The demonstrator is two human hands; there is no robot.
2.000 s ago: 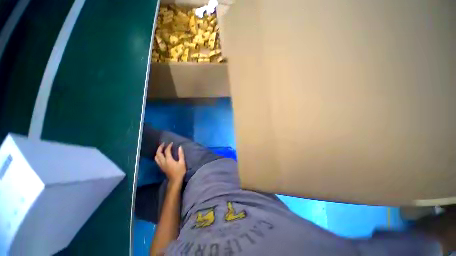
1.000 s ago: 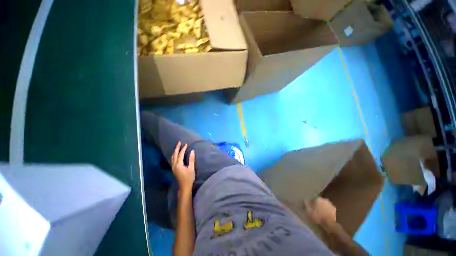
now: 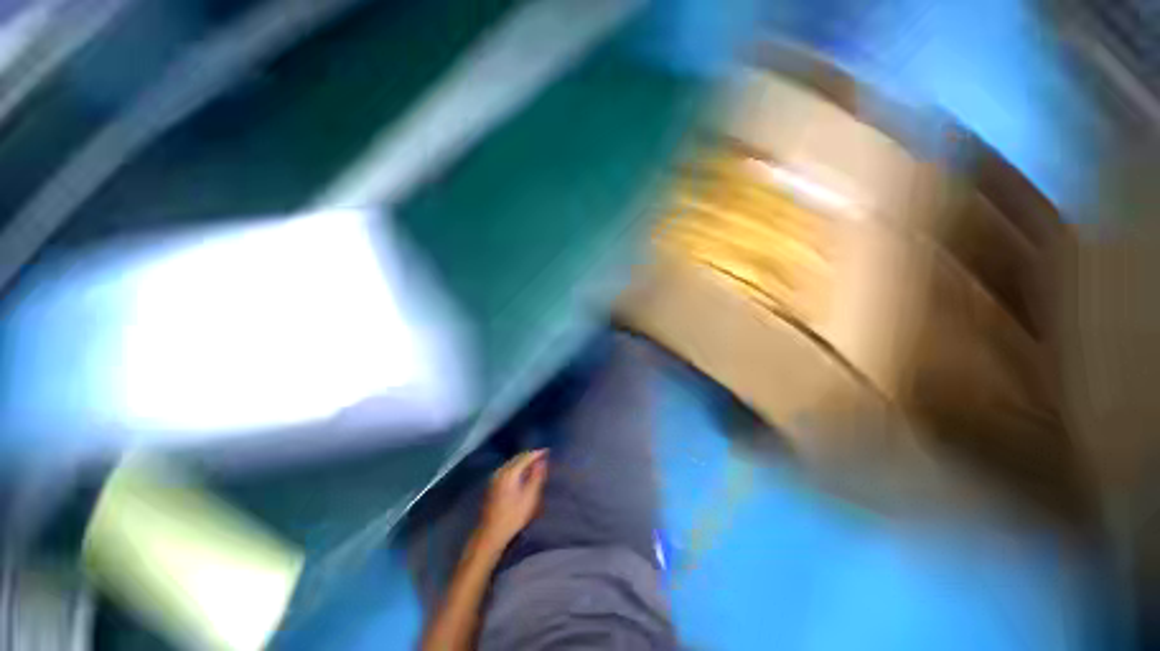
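Note:
The whole view is heavily blurred. My left hand [image 3: 515, 493] is low in the middle, beside my grey-clothed leg, with no object visible in it; its fingers are too blurred to read. My right hand is out of the picture. A white box [image 3: 286, 331] lies on the green bench [image 3: 534, 204] at the left. An open carton [image 3: 763, 312] with loose gold-yellow pieces [image 3: 751, 223] stands on the far side of the bench edge, right of centre.
A pale yellow sheet [image 3: 191, 560] is at the lower left. Blurred brown carton surfaces [image 3: 1005, 369] fill the right side. The blue floor [image 3: 814, 572] shows at the bottom right. The bench edge runs diagonally past my leg.
The view has swung and tilted. The gold-filled carton now appears further right, and more of the white box shows. My right hand and the carton it touched have left view.

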